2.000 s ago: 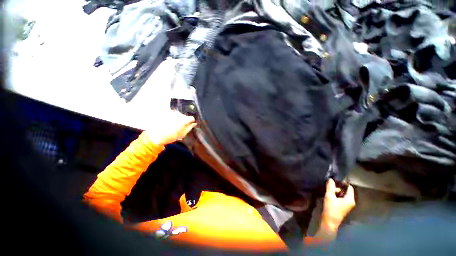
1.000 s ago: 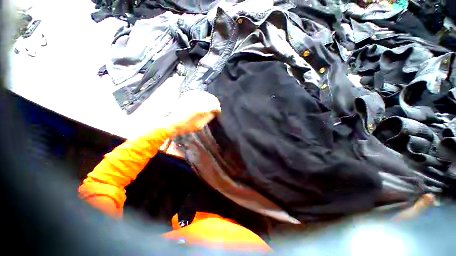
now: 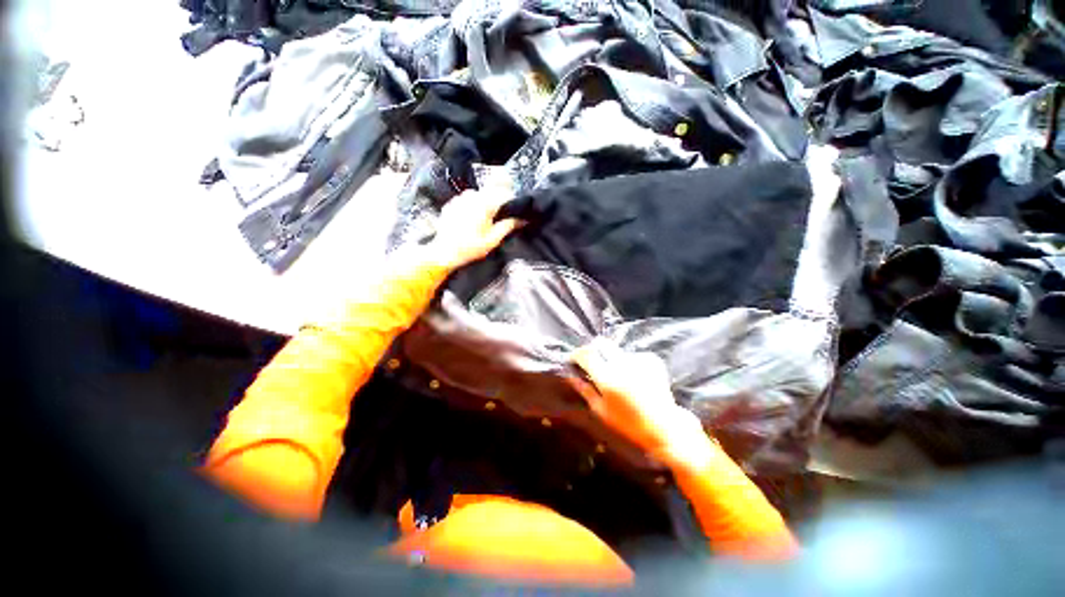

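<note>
A black-grey denim jacket (image 3: 701,239) lies in front of me on the table, its paler grey inside face turned up at the near side. A row of small gold buttons shows along its dark near edge. My left hand (image 3: 477,227) grips the dark cloth at the jacket's left side. My right hand (image 3: 625,391) is on the pale folded cloth near the middle front, fingers curled at its edge. The fingertips of the right hand are partly blurred, and no tool can be made out in it.
A large heap of dark denim jackets (image 3: 975,251) lies behind and to the right. A greyish jacket with a sleeve (image 3: 298,140) lies at the back left on the white table (image 3: 129,192). A small pale item lies at the table's far left.
My right hand has moved from the far lower right to the middle front. The jacket's near part is folded over, showing its pale inside and gold buttons. My left hand has moved slightly up.
</note>
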